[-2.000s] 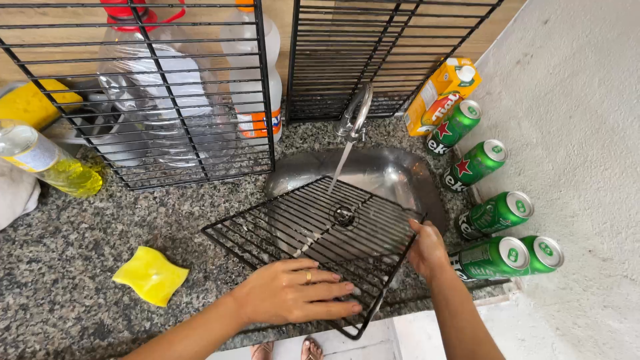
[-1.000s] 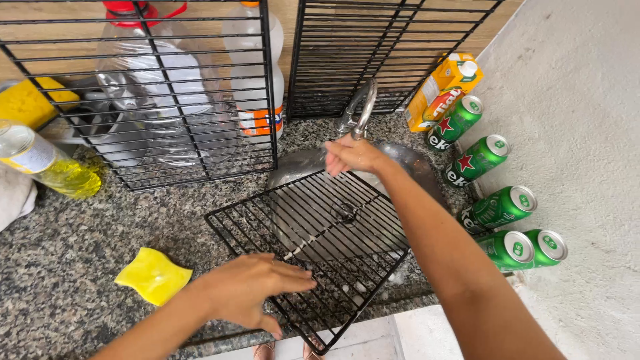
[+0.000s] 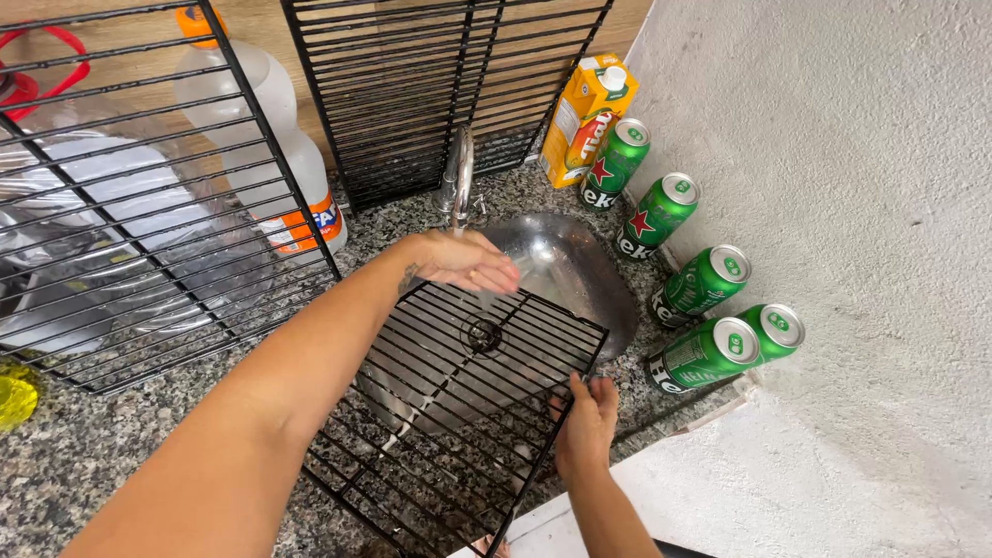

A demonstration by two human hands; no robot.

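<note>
A black wire rack (image 3: 465, 372) lies tilted over the stainless steel sink (image 3: 612, 294), with the drain showing through its bars. My left hand (image 3: 469, 262) is under the chrome faucet (image 3: 463, 174), palm turned up and fingers extended, with water running at it; nothing is held in it. At the rack's right edge, my right hand (image 3: 589, 422) grips the rim, fingers partly behind the wire. White foam clings to the rack's middle bar.
Two more black racks stand upright, one at left (image 3: 147, 256) before plastic bottles (image 3: 271, 139), one behind the faucet (image 3: 434, 93). A juice carton (image 3: 577, 132) and several green beer cans (image 3: 659, 213) line the textured right wall.
My left hand has moved from the rack's near side up to the faucet. My right hand has left the faucet and is back at the rack's right edge. The view has shifted.
</note>
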